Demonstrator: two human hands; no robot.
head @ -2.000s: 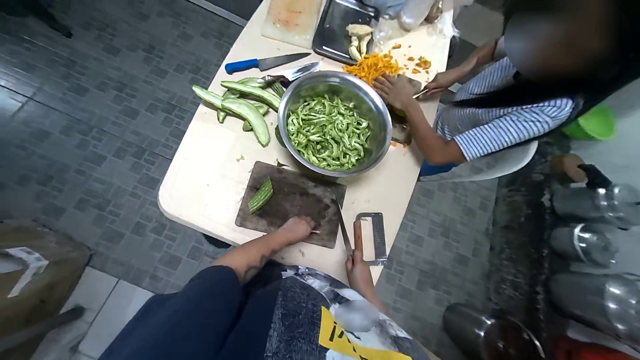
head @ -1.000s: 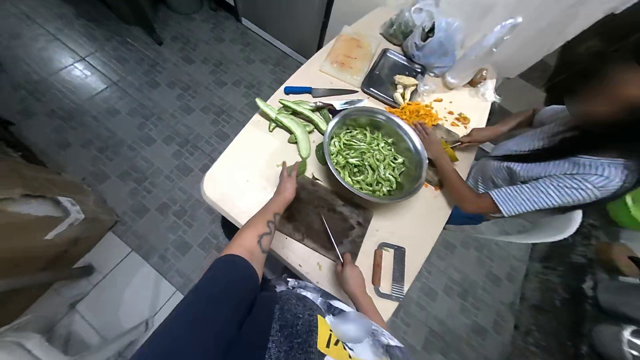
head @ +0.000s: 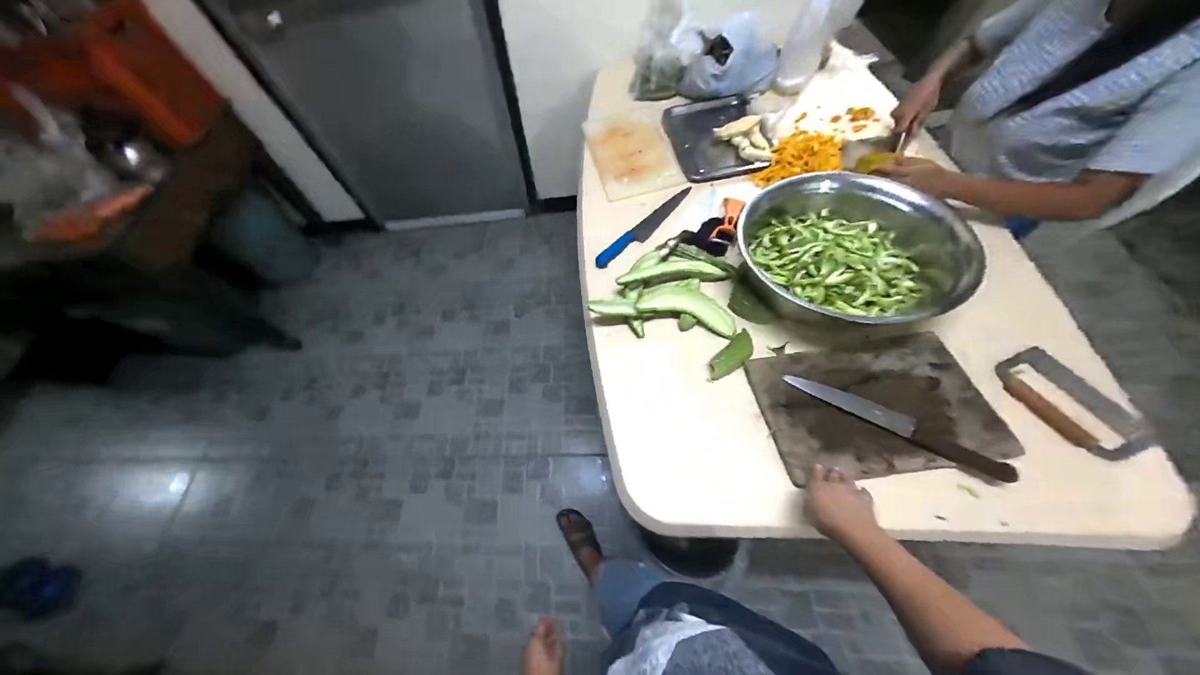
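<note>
The dark cutting board (head: 881, 408) lies near the table's front edge, with a brown-handled knife (head: 858, 405) flat across it. My right hand (head: 839, 502) touches the board's near left corner with curled fingers; whether it grips the corner is unclear. What looks like my left hand (head: 544, 647) hangs low over the floor, cut off by the frame's bottom edge. Behind the board, a steel bowl (head: 966, 272) holds sliced green vegetable strips (head: 834, 267). Peeled, ridged green gourds (head: 684, 305) lie left of the bowl, and a short green piece (head: 731, 356) lies beside the board.
A wood-handled cutter (head: 1050, 408) lies at right. Farther back are a blue-handled knife (head: 647, 225), an orange peeler (head: 727, 220), a pale board (head: 633, 155), a black tray (head: 689, 141) and orange shreds (head: 802, 157). Another person's hands (head: 919, 173) work at the back right.
My right hand has let go of the knife, which now lies on the board. My left hand has left the table. A short green piece lies beside the board. The view has swung left.
</note>
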